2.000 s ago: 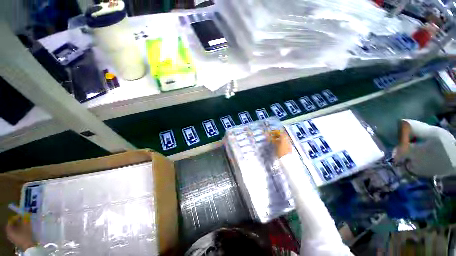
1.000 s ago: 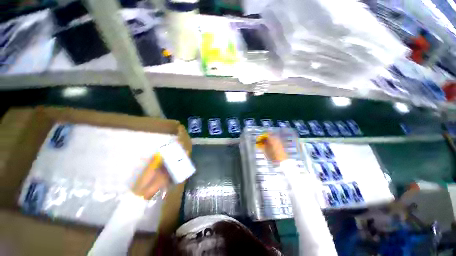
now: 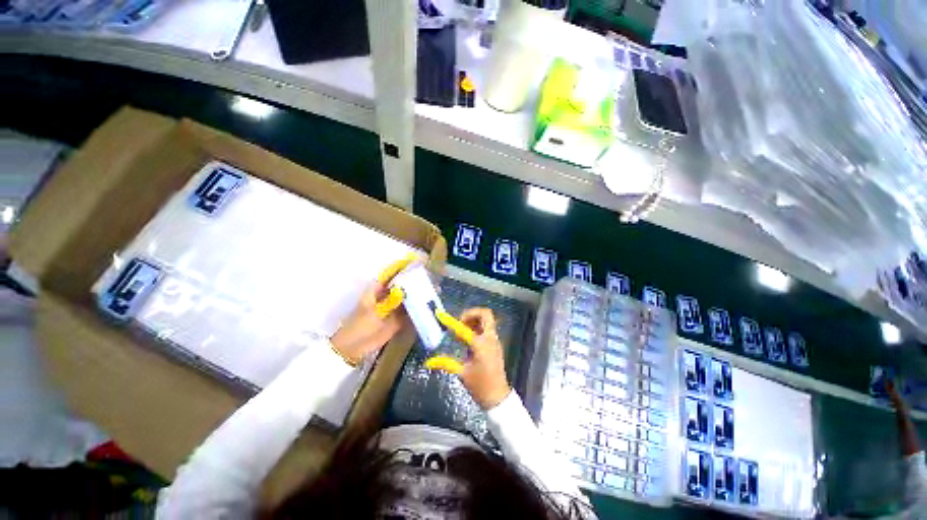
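A phone-sized unit (image 3: pixel 421 307), pale face showing with a small dark mark, is held above the carton's right edge. My left hand (image 3: pixel 376 315), with yellow-orange finger cots, grips its upper left side. My right hand (image 3: pixel 478 355), also with finger cots, has fingers at its right side; whether they press on it is hard to tell. The brown carton (image 3: pixel 112 183) holds a whitish blister tray (image 3: pixel 274 264) with two blue-edged units at its left end. A filled blister tray stack (image 3: pixel 600 396) lies to the right, past dark-looking clear trays (image 3: pixel 447 391).
A green conveyor (image 3: pixel 457 188) carries a row of units behind the trays. A white tray (image 3: pixel 778 427) with several units lies at right. A metal post (image 3: pixel 394 122) stands behind the carton. The shelf holds a tumbler, green pack, smartphone (image 3: pixel 661 102) and clear plastic. Another person's hand shows at far right.
My right hand has left the filled tray stack and come to the unit. My left hand has turned the unit more upright over the carton's edge. The view has shifted and tilted toward the carton.
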